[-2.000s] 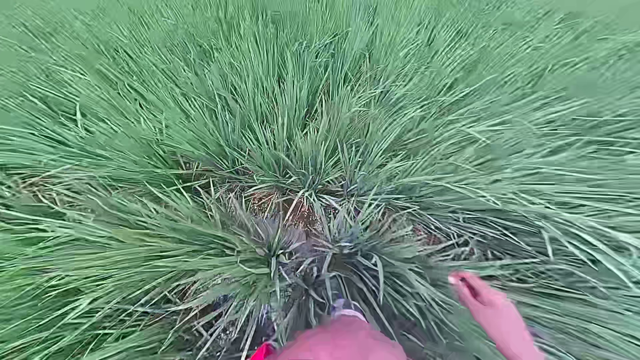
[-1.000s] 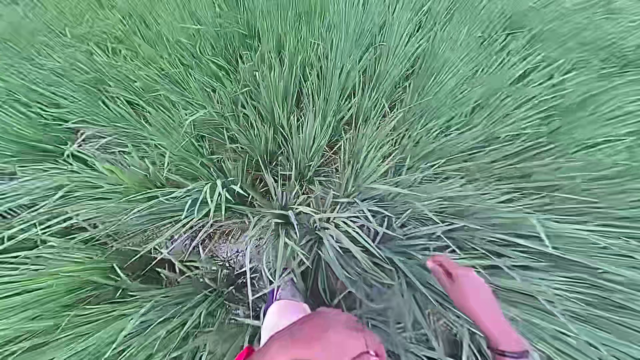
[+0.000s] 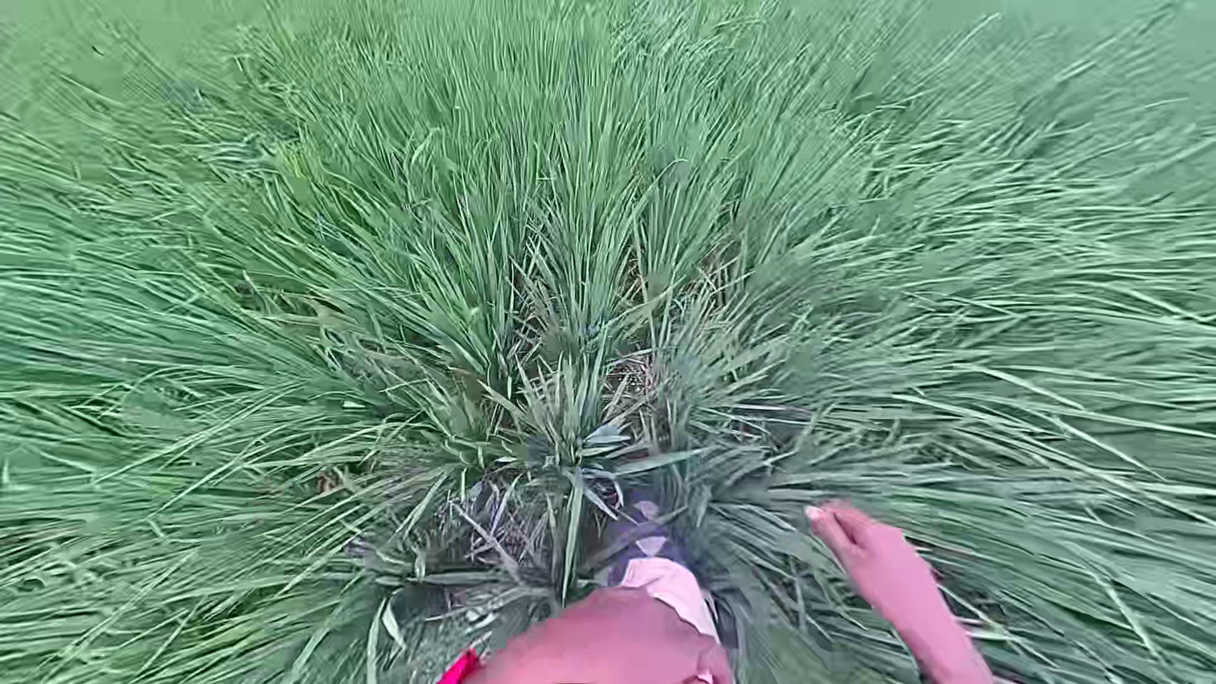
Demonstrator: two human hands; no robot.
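Observation:
My right hand (image 3: 858, 540) is at the lower right, above the long green grass-like leaves (image 3: 950, 456). Its fingers look curled, the thumb along them, and no object shows in it; whether it pinches something small cannot be told. My left hand is out of view. At the bottom centre my clothed body (image 3: 608, 641) in pink shows, with a pale garment edge (image 3: 670, 584) and a dark shoe or lower leg (image 3: 644, 532) beneath it among the blades. A small bright red piece of cloth (image 3: 460, 668) lies at its left side.
Dense, knee-high-looking green blades (image 3: 570, 142) spread on all sides and lean outward. Dry stalks and brownish ground (image 3: 632, 375) show between the clumps near the middle. More dry litter (image 3: 494, 522) lies left of the leg.
The view has moved over the plants, and different clumps are in front of me. My right hand stays at the lower right.

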